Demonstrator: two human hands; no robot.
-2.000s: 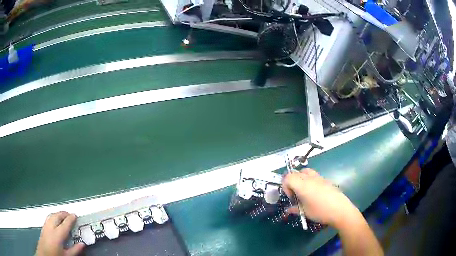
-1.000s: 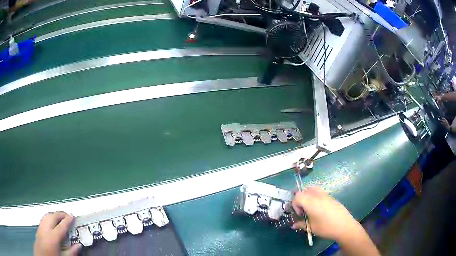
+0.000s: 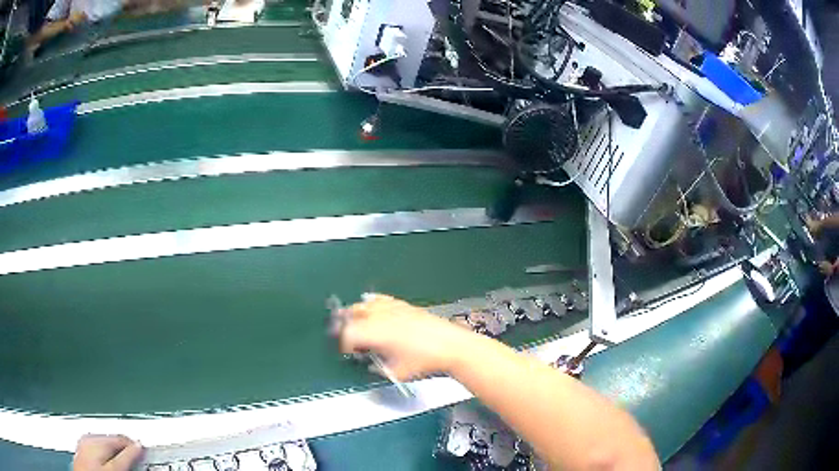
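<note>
My left hand (image 3: 106,453) grips the left end of a grey carrier fixture (image 3: 248,457) at the bottom edge; the picture's edge cuts off both. The fixture shows a row of rounded pale stations. My right hand (image 3: 391,336) is over the green belt, holding thin tweezers (image 3: 394,377) that point down toward the white rail. A small grey blurred thing (image 3: 335,315) shows at its fingertips; I cannot tell what it is. Grey fixtures (image 3: 538,304) lie on the belt behind my right forearm, partly hidden by it. More fixtures (image 3: 474,442) stand on the worktop below that forearm.
A metal arm (image 3: 600,276) with a small clamp (image 3: 568,364) reaches the belt edge at right. A wired machine (image 3: 635,166) and a white box (image 3: 382,41) stand beyond. A blue bin (image 3: 41,138) with a white bottle is at far left. Parts of other people show at the upper left and right edge.
My right hand has moved left and up from the worktop fixtures to over the belt, still with the tweezers. The view has tilted up. My left hand stays on its fixture. Belt fixtures now show farther right.
</note>
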